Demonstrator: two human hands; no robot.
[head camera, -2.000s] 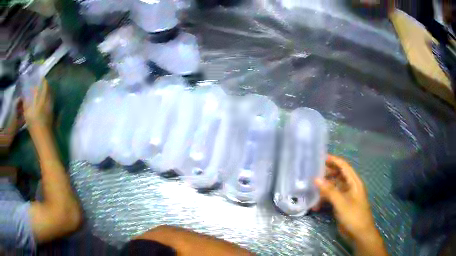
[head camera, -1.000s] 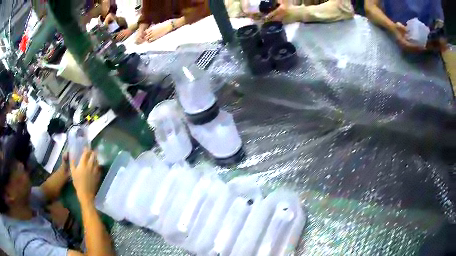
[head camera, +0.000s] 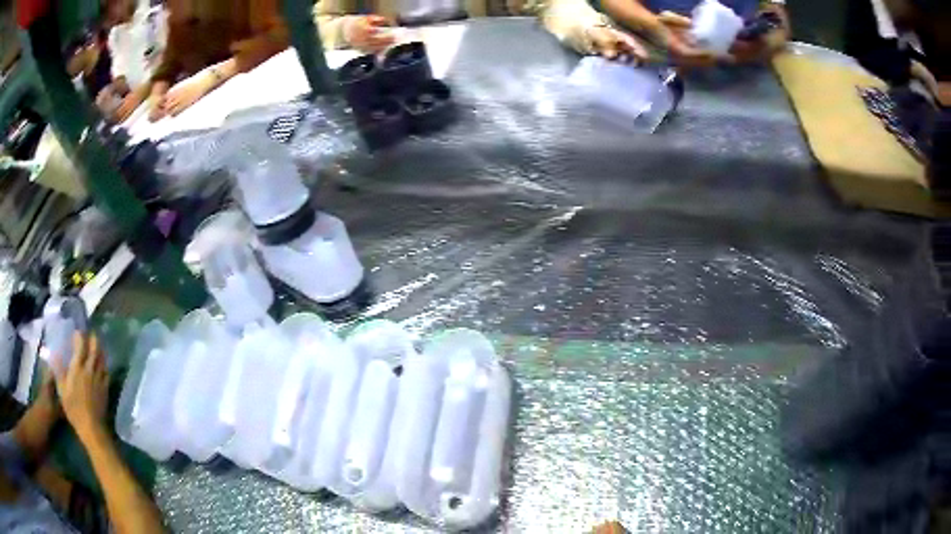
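Observation:
Several frosted white translucent shells (head camera: 313, 402) lie side by side in a row on the bubble wrap at the lower left. The rightmost shell (head camera: 455, 428) has a raised channel and a small round hole at its near end. A sliver of skin (head camera: 608, 528) shows at the bottom edge, right of the row and apart from it; it looks like part of my right hand, but its fingers and anything it holds are cut off. My left hand is not in view.
Behind the row stand shell-and-base units (head camera: 318, 261) with black bands. Black twin cups (head camera: 396, 94) stand at the far side. Another person's hands (head camera: 89, 386) hold a shell at left. People work at the far edge, near a shell (head camera: 626, 92) and cardboard (head camera: 855, 136). A green post (head camera: 115, 198) rises at left.
The view has swung and now shows the far side. My right hand, earlier beside the rightmost shell, has left it. A shell now lies by the people's hands at the far edge.

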